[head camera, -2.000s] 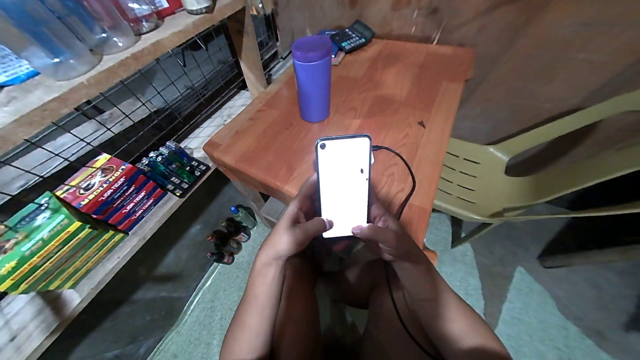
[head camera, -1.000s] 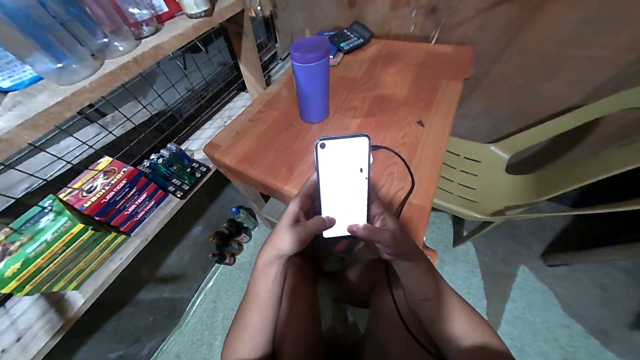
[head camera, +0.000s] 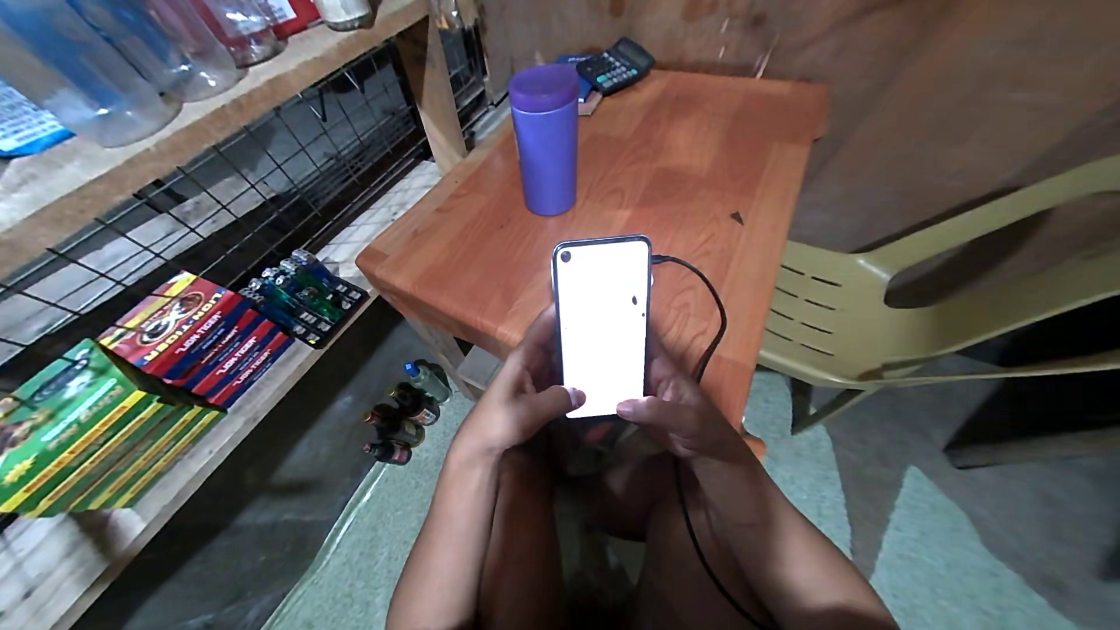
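Note:
Between my two hands a smartphone (head camera: 602, 328) is held upright, its screen glowing almost white. My left hand (head camera: 523, 385) grips its left edge, the thumb resting on the lower left of the screen. On the other side my right hand (head camera: 684, 401) holds the right edge, thumb at the lower right corner. A black cable (head camera: 719, 306) is plugged in at the phone's upper right side and runs down past my right wrist. Fingers behind the phone are mostly hidden. Beyond it, a purple tumbler (head camera: 549, 157) stands on the wooden table (head camera: 682, 166).
A calculator (head camera: 619, 66) lies at the table's back corner. At right is a plastic armchair (head camera: 840, 315). Wooden shelves at left hold boxes (head camera: 210, 332), lighters (head camera: 302, 293) and clear plastic containers (head camera: 96, 79). Several bottles (head camera: 398, 424) stand on the floor.

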